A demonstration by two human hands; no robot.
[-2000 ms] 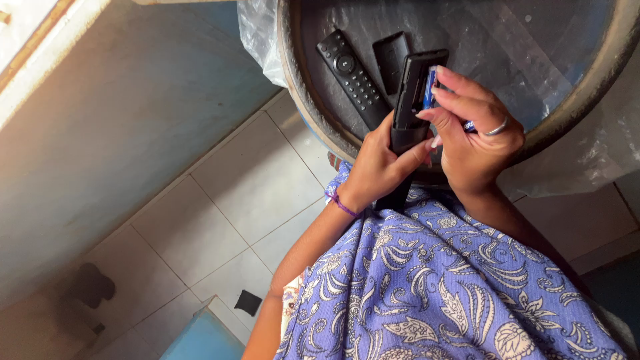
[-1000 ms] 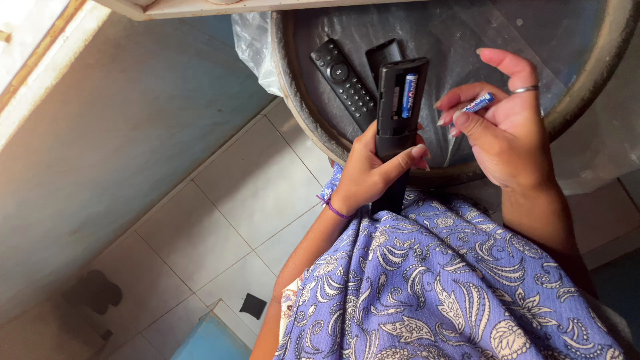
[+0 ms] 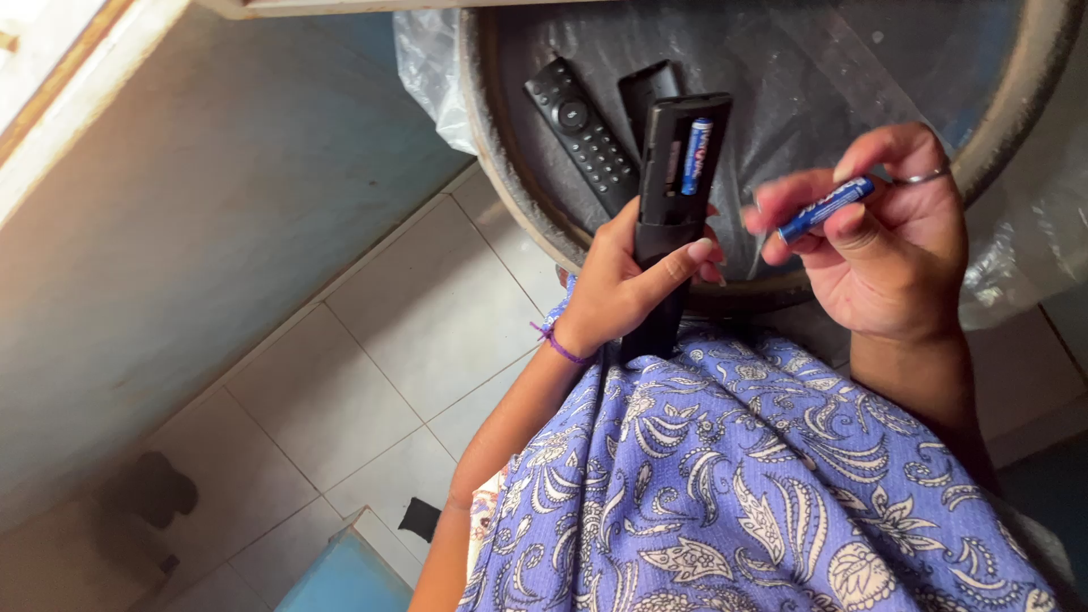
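My left hand [image 3: 633, 285] grips a black remote control [image 3: 663, 212] with its battery compartment uncovered and facing up. One blue battery [image 3: 698, 157] lies in the compartment's right side; beside it the left slot [image 3: 673, 167] shows bare. To the right, my right hand [image 3: 884, 229] holds a second blue battery [image 3: 824, 210] between thumb and fingers, apart from the remote. Behind the held remote, another black remote control [image 3: 582, 127] rests buttons up on the round surface, next to a black plastic cover [image 3: 648, 85] that is partly hidden.
The round, rimmed surface [image 3: 518, 200] is covered with clear plastic sheeting [image 3: 429, 76]. Patterned blue cloth [image 3: 722, 476] spreads over my lap. A wall stands at the left above a tiled floor [image 3: 374, 357], with a blue box-like thing [image 3: 340, 574] at the bottom.
Two seconds ago my right hand was at the compartment; it has moved away to the right and now holds one battery clear of the remote. My left hand keeps its grip.
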